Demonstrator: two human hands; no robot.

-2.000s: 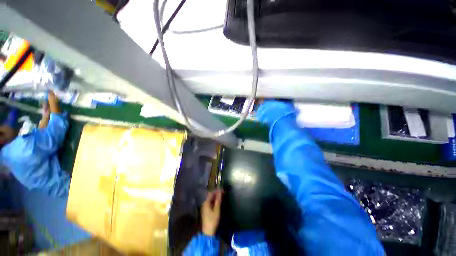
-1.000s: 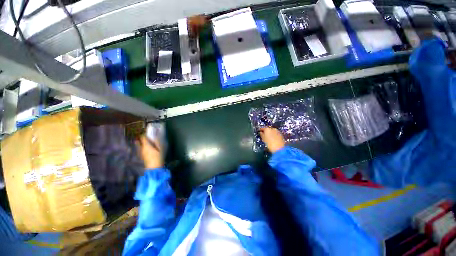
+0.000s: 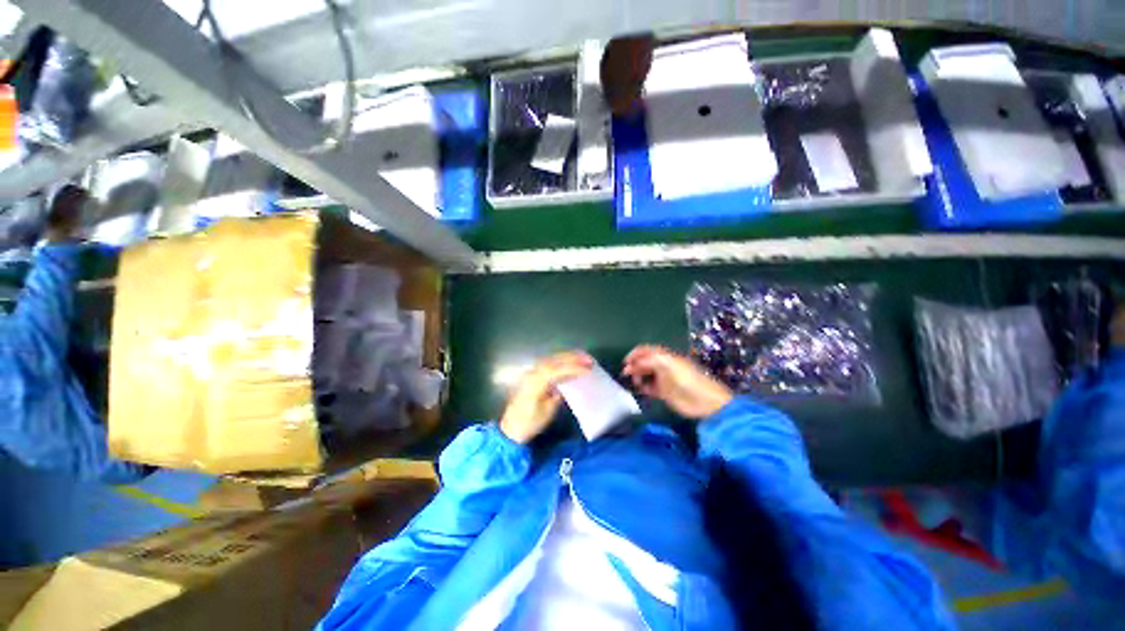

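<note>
My left hand (image 3: 540, 397) holds a white, palm-sized packet (image 3: 600, 402) by its upper left part, in front of my chest. My right hand (image 3: 675, 380) is just right of the packet, apart from it, with fingers curled; whether a tiny piece is between the fingertips is too blurred to tell. A clear bag with a glittering heap of small pieces (image 3: 785, 339) lies on the dark green bench to the right. A tan carton (image 3: 216, 345) on the left lies open towards me and holds many white packets (image 3: 370, 339).
Open blue and white retail boxes (image 3: 693, 191) stand in a row on the green belt behind a pale rail (image 3: 740, 252). A clear bagged stack (image 3: 983, 366) lies right. A grey post (image 3: 265, 123) crosses upper left. People in blue smocks are at both sides. A brown carton (image 3: 210, 561) is lower left.
My left hand has moved from the carton's opening to in front of my chest with the white packet. My right hand has left the glittering heap and come beside the packet. The view has shifted.
</note>
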